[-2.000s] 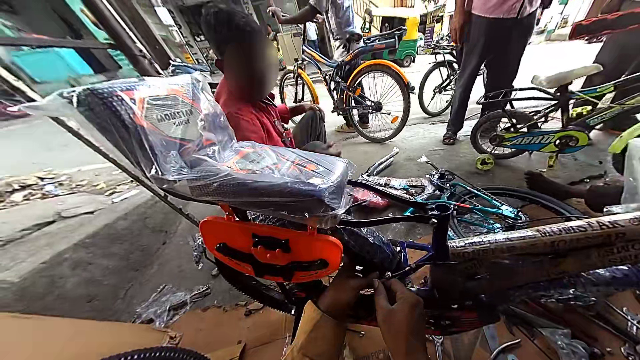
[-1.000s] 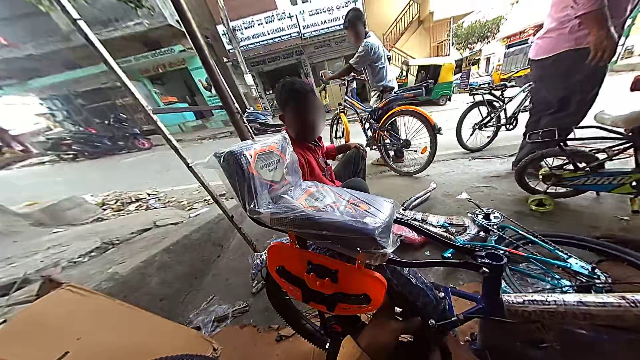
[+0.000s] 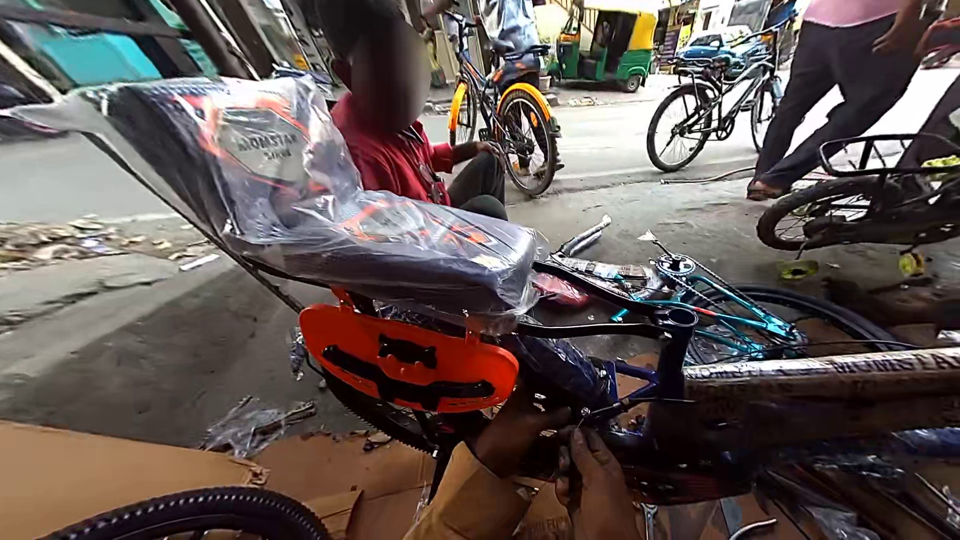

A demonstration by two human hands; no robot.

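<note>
A bicycle with a dark blue frame (image 3: 679, 352) and a plastic-wrapped padded seat with backrest (image 3: 390, 247) stands in front of me. Below the seat is an orange plastic side guard (image 3: 409, 360). My left hand (image 3: 517, 435) reaches in beside the rear wheel, just under the guard, its fingertips near a small bolt (image 3: 585, 412) on the frame. My right hand (image 3: 596, 480) is close on its right, thumb and fingers pinched together just below the bolt. Whether either hand holds some small part or cable is too dark to tell. The wrapped top tube (image 3: 825, 364) runs off to the right.
A loose tyre (image 3: 195, 510) and cardboard (image 3: 97, 465) lie at lower left. A person in red (image 3: 390, 150) sits behind the seat. A teal bicycle frame (image 3: 720, 307) lies on the ground beyond. Metal tools (image 3: 750, 529) are at bottom right, and another person stands at upper right.
The view has swung up and back down. Both hands show at the frame again, after being mostly out of sight one second ago. The person at upper right has shifted position.
</note>
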